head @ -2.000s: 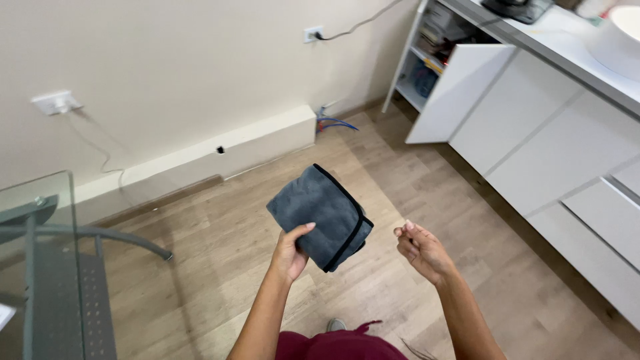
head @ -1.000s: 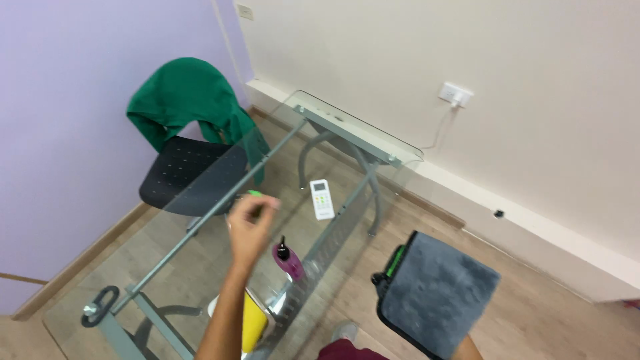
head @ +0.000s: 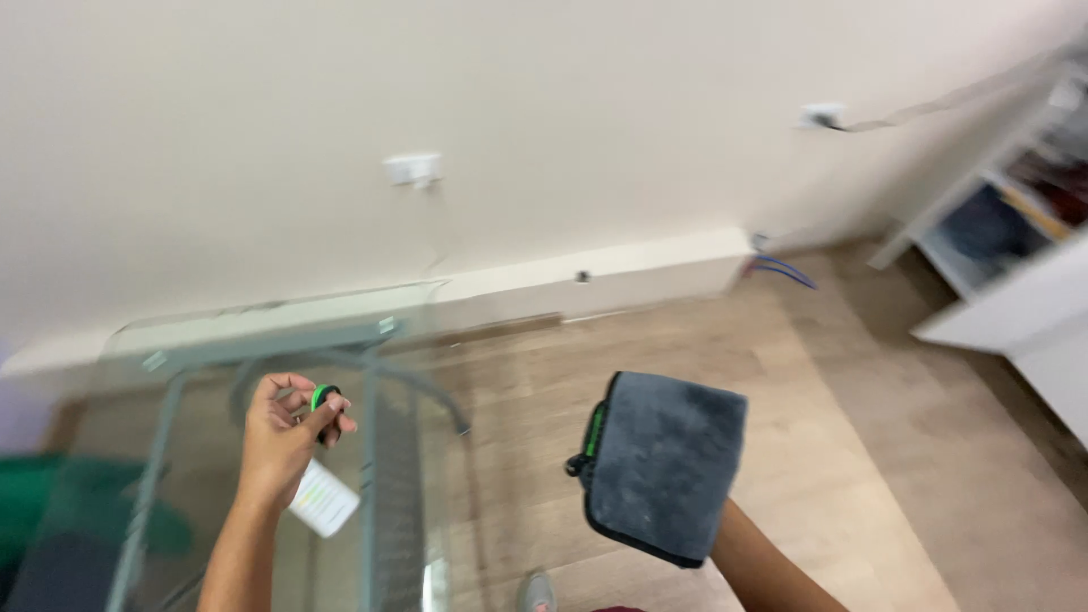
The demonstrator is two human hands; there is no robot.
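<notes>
My left hand (head: 289, 425), over the glass table, pinches a small black-and-green ring-shaped object (head: 323, 401) between thumb and fingers. To the right, above the floor, a folded grey cloth with black edging (head: 667, 467) rests on my right hand, whose fingers are hidden behind it; only the wrist (head: 729, 523) and forearm show. A green-and-black piece (head: 595, 429) and a small black knob-like part (head: 578, 465) show at the cloth's left edge. A white remote control (head: 325, 500) lies on the table, partly behind my left wrist.
The glass table (head: 280, 314) with its metal frame stands at the lower left, by a green garment (head: 76, 501). Blue cables (head: 786, 270) stick out near the wall's base ledge. An open white cabinet door (head: 994, 310) juts out at the right. My shoe (head: 537, 591) is below.
The cloth was in my left hand two seconds ago and is now with my right. My left hand, now with the ring-shaped object, is over the table. The view has swung left and partly back.
</notes>
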